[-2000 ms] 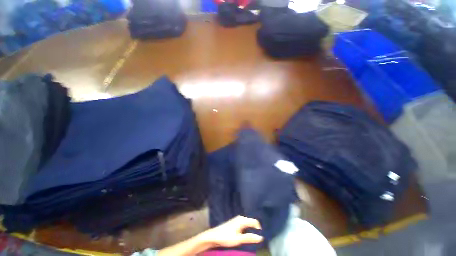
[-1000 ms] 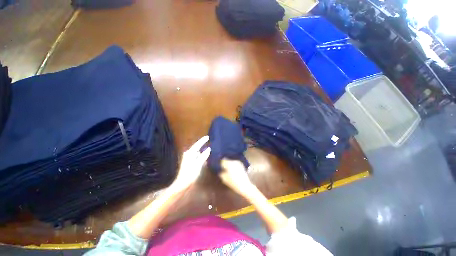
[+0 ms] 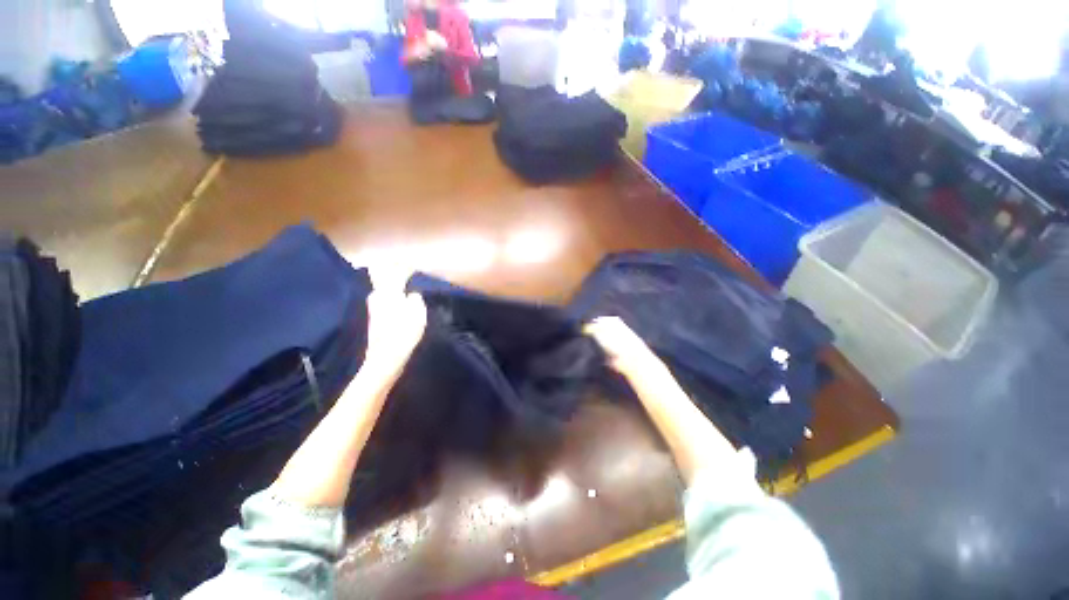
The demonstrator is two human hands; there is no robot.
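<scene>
A dark navy garment [image 3: 504, 352] is stretched wide between my two hands, its top edge up and the cloth hanging over the table. My left hand [image 3: 396, 322] grips its left top corner, near the stack. My right hand [image 3: 610, 340] grips its right top corner, near the loose pile. The neat navy stack [image 3: 211, 316] lies to the left with a smooth top. The loose pile of dark garments [image 3: 703, 316] lies to the right, with small white tags showing.
Brown worktable [image 3: 352, 199] with yellow edge strip [image 3: 621, 551]. Greyer stack [image 3: 35, 328] at far left. Blue bins [image 3: 785, 193] and a grey-white bin [image 3: 897, 275] beyond the right edge. Dark piles [image 3: 557, 135] at the back, and a person in red [image 3: 443, 47] across the table.
The garment was bunched small between my hands on the table; now it is opened wide. My hands have moved apart and farther forward. The view has tilted up, showing the person in red.
</scene>
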